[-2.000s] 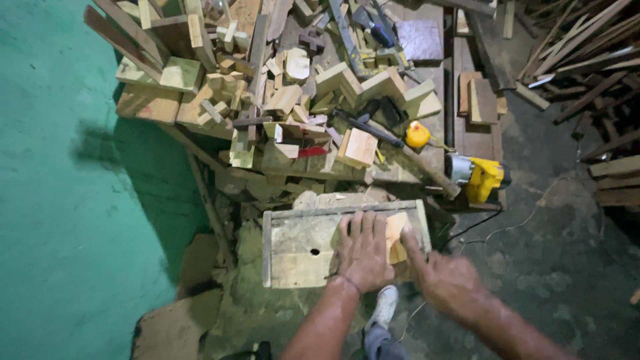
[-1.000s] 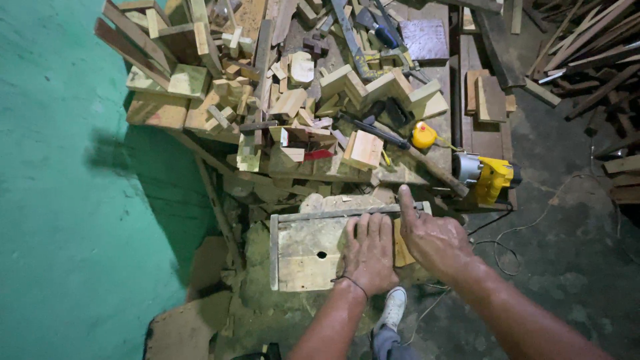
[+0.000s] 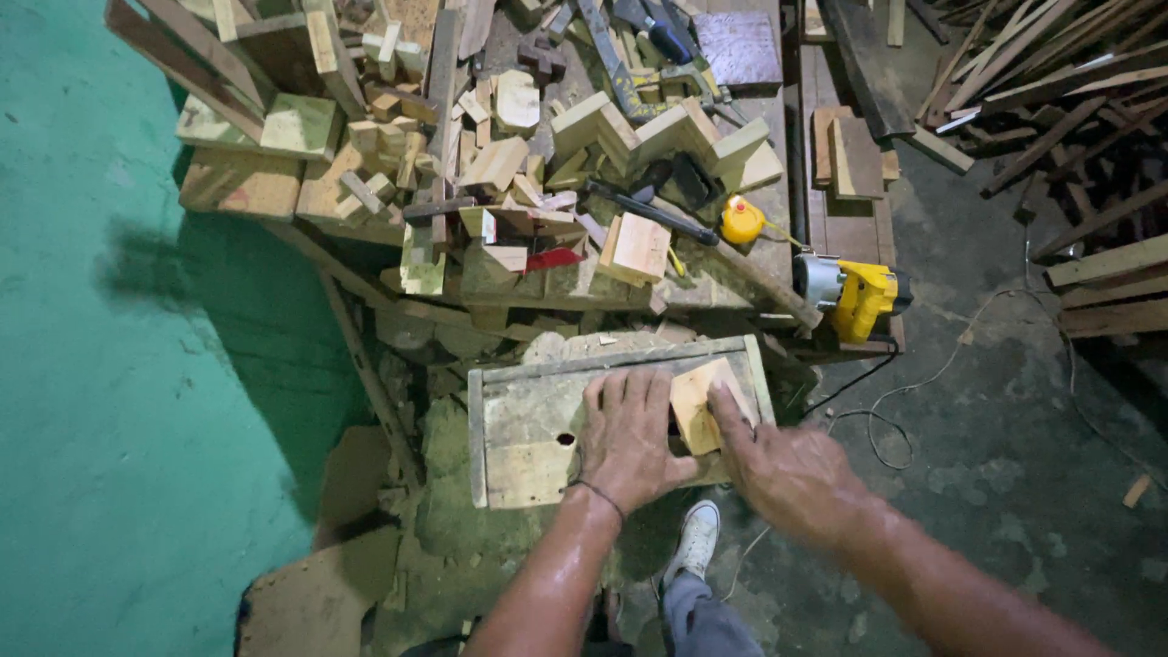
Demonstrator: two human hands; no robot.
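Observation:
A shallow wooden tray or board with raised edges (image 3: 525,438) lies below the workbench, with a dark round hole in its left part. My left hand (image 3: 630,438) rests on it, palm down, fingers pointing away from me, a thin dark band at the wrist. Just right of it, a small pale wooden block (image 3: 695,406) sits on the board. The index finger of my right hand (image 3: 776,456) touches the block's right side; its other fingers are curled, and what lies beneath them is hidden.
The cluttered workbench (image 3: 584,290) holds wood offcuts, zigzag wooden pieces (image 3: 657,132), a yellow tape measure (image 3: 742,220) and a hammer-like tool. A yellow power tool (image 3: 862,297) sits at its right corner, its cord on the floor. Wood strips (image 3: 1077,100) lie at right.
My right index finger was raised over the board's far edge a second ago and is now down at the block. My left hand stays on the board.

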